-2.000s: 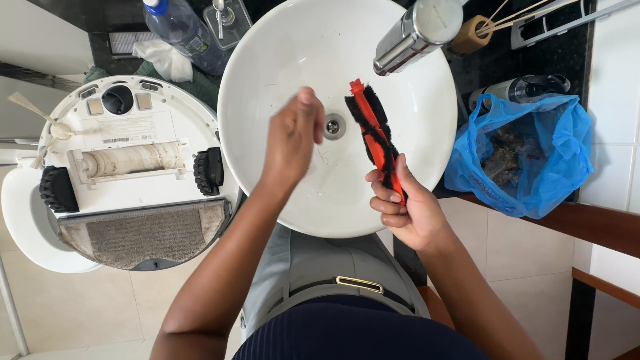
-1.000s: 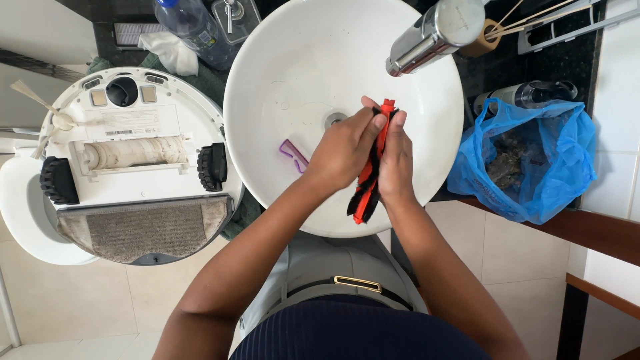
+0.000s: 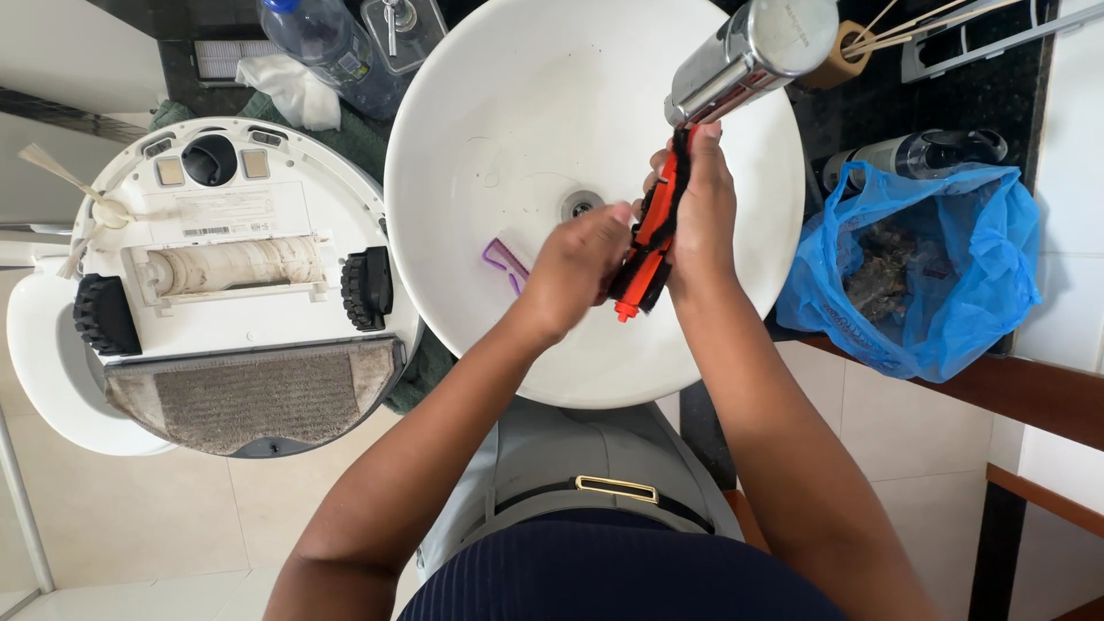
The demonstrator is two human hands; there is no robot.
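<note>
My right hand [image 3: 703, 207] holds a red and black robot vacuum roller brush [image 3: 658, 228] at a tilt over the white washbasin [image 3: 466, 103]. Its upper end is near the chrome faucet [image 3: 733, 60]; its red end cap points down toward me. My left hand [image 3: 580, 263] is at the brush's left side, fingers curled at the bristles; whether it pinches anything there is hidden. A purple plastic piece [image 3: 504, 263] lies in the basin left of the drain [image 3: 581, 205], partly behind my left hand. Thin hairs lie on the basin's surface.
An upturned robot vacuum [image 3: 250, 336] rests at the left on a green towel [image 3: 423, 379]. Behind it are a plastic bottle [image 3: 332, 52], white tissue [image 3: 293, 90] and a soap dispenser [image 3: 401, 26]. At the right, a blue plastic bag [image 3: 975, 285] holds gray debris [image 3: 884, 267].
My left hand was raised beside the brush two seconds ago, then came to it. The brush has changed its tilt between my hands. The purple piece has come into sight in the basin.
</note>
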